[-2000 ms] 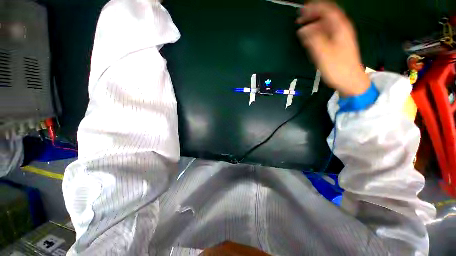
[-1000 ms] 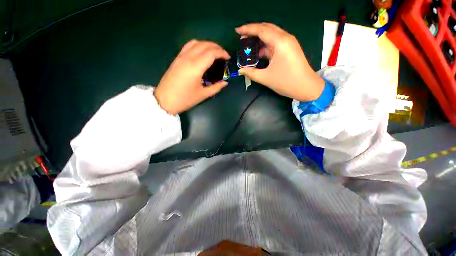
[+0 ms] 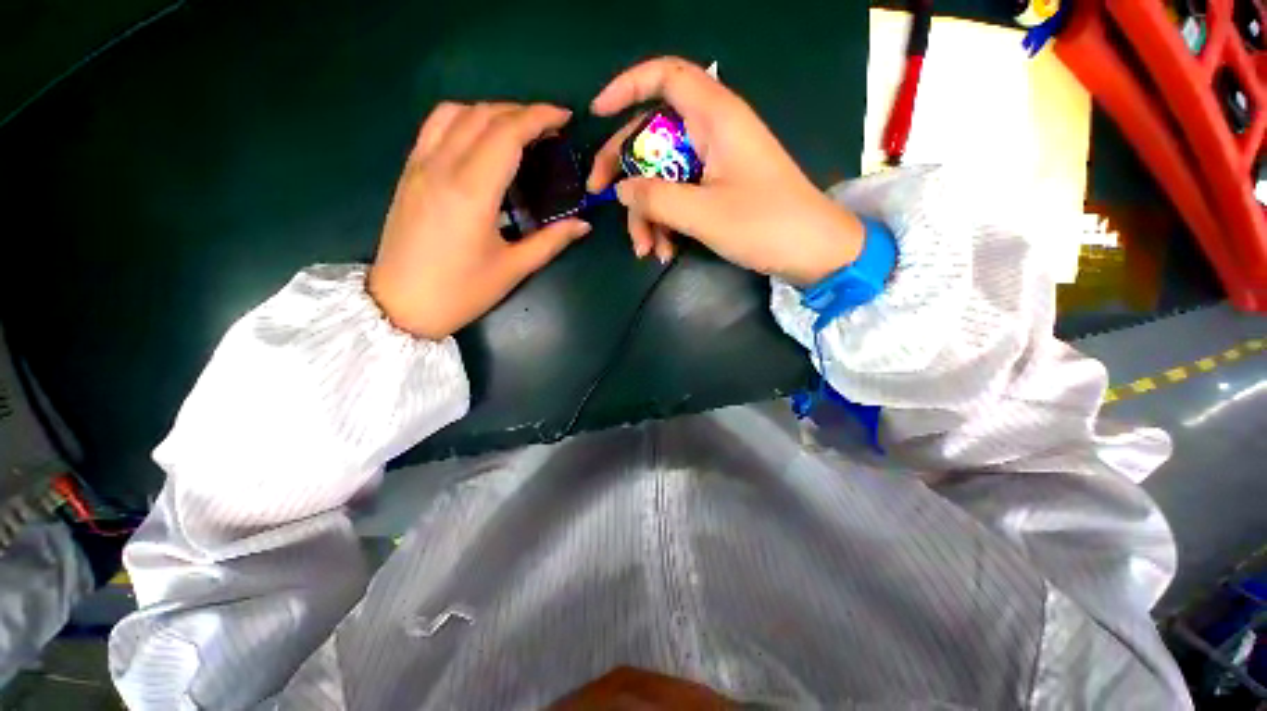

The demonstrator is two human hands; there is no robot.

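Note:
My left hand (image 3: 456,222) holds a smartwatch unit (image 3: 548,181) with a dark face between thumb and fingers. My right hand (image 3: 743,188) holds a second smartwatch unit (image 3: 660,149), its screen lit with a colourful dial. The two units are close together, side by side, above the bench mat. A small blue piece of the fixture (image 3: 600,197) shows between them; the rest of it is hidden by my hands. A thin black cable (image 3: 616,342) runs from there to the near bench edge. A blue wrist strap (image 3: 855,272) is on my right wrist.
The dark green bench mat (image 3: 278,167) lies under my hands. At the right are paper sheets (image 3: 980,132) with a red and black pen (image 3: 907,90), a red tray (image 3: 1160,139) holding dark units, and part of a figurine (image 3: 1039,14). Red leads (image 3: 77,500) show at the far left.
Both hands have shifted slightly left in the picture with their units. The right unit's screen has changed from a small blue logo on black to a colourful dial.

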